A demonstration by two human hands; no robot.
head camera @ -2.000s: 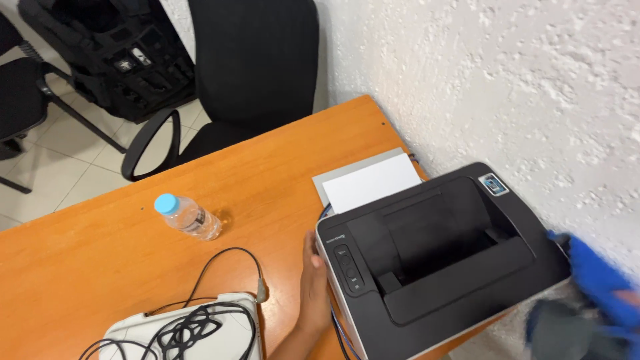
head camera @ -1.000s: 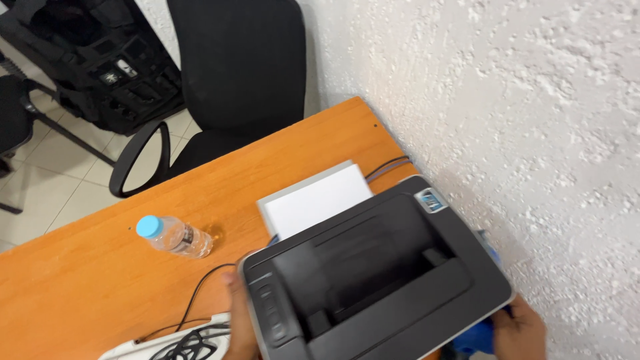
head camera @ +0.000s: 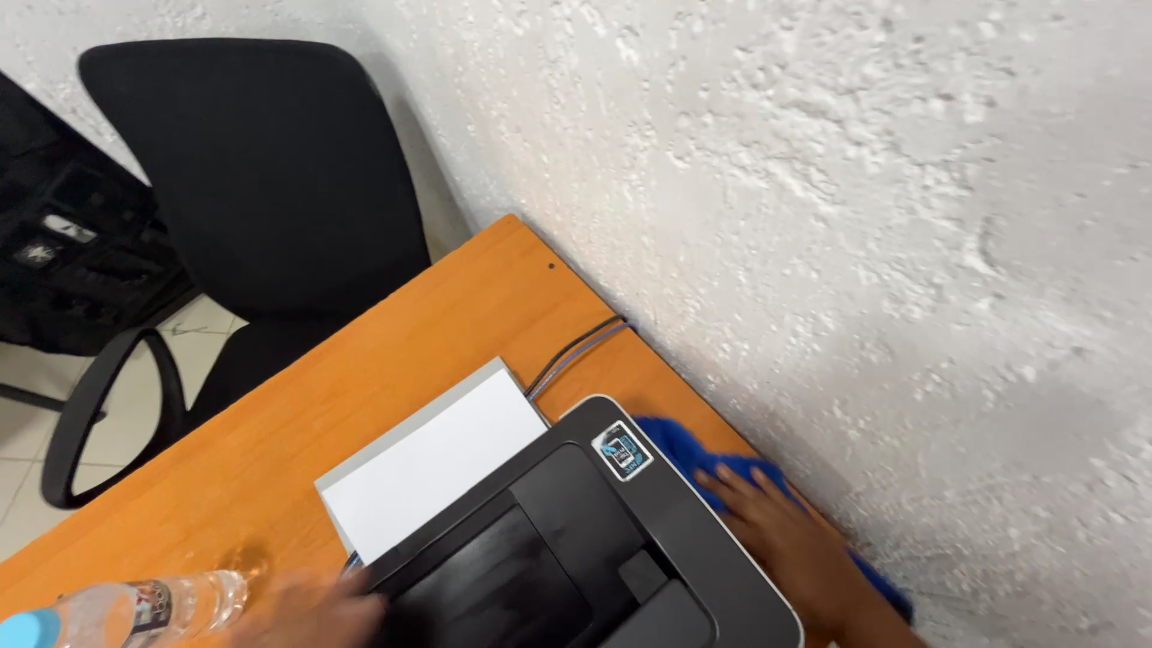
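A black printer (head camera: 576, 531) with a light edge and a sticker on its corner lies at the bottom centre of the view, on the orange wooden desk (head camera: 432, 315). Between the printer and the wall, my right hand (head camera: 792, 540) presses on a blue cloth (head camera: 675, 445) with its fingers spread. My left hand (head camera: 310, 612) is blurred at the bottom edge, beside the printer's left side; whether it touches the printer is not clear. White paper (head camera: 441, 459) in the printer's tray sticks out from its far side.
A clear plastic bottle (head camera: 180, 607) with a blue cap lies in view at the lower left. Cables (head camera: 576, 346) run over the desk to the rough white wall (head camera: 810, 225). A black office chair (head camera: 261, 171) stands beyond the desk, with a black bag (head camera: 72, 234) behind it.
A second ago both hands were at the printer's sides; now my right hand is on the blue cloth behind it. The view has shifted toward the wall.
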